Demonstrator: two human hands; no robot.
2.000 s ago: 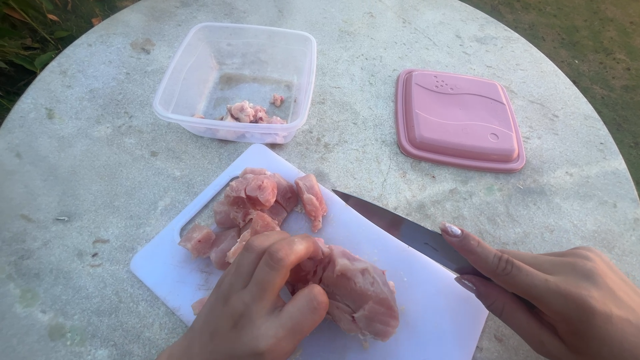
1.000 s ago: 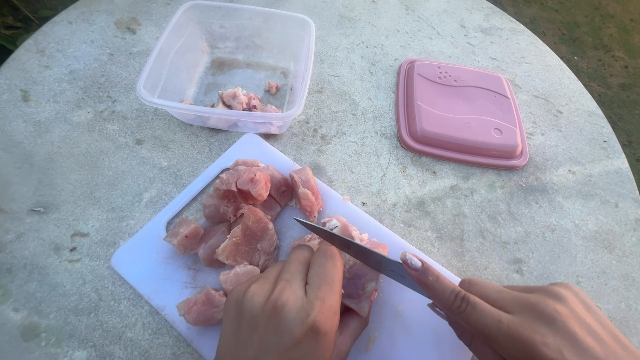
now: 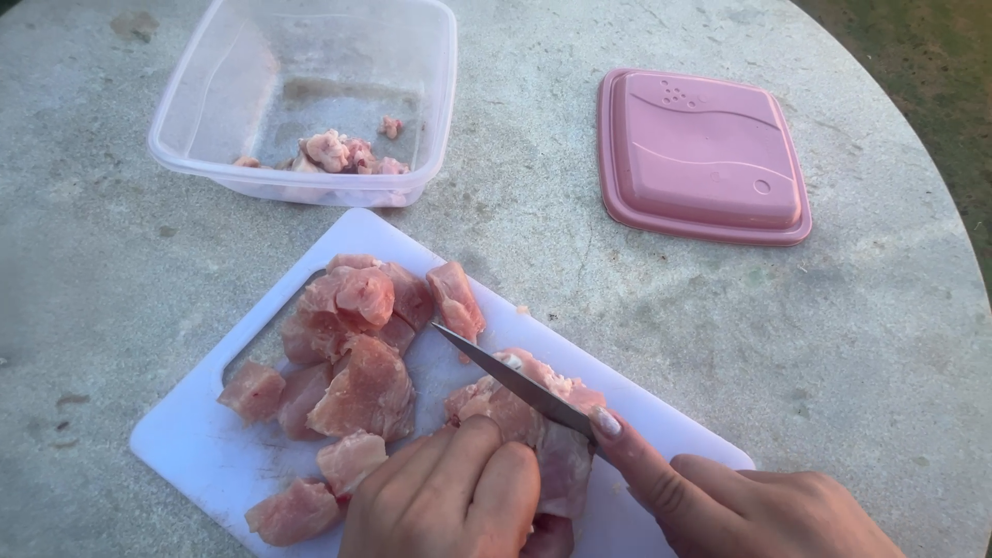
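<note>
A white plastic cutting board lies at an angle, with cut chunks of raw meat piled over its left half. My left hand presses a larger piece of raw meat against the board, its fingers curled and its fingertips partly hidden. In my right hand is a kitchen knife, index finger along the spine near the handle. The blade lies across the top of the larger piece, its tip pointing up-left near a lone strip of meat. The knife's handle is hidden in my right hand.
A clear plastic container holding small meat trimmings stands beyond the board at the upper left. A pink plastic lid lies at the upper right. All rest on a round stone-like table, whose curved edge runs down the right side.
The knife has moved left from the board's right edge onto the larger piece of meat. My left hand has shifted on that piece, and more cut chunks show at the board's lower left.
</note>
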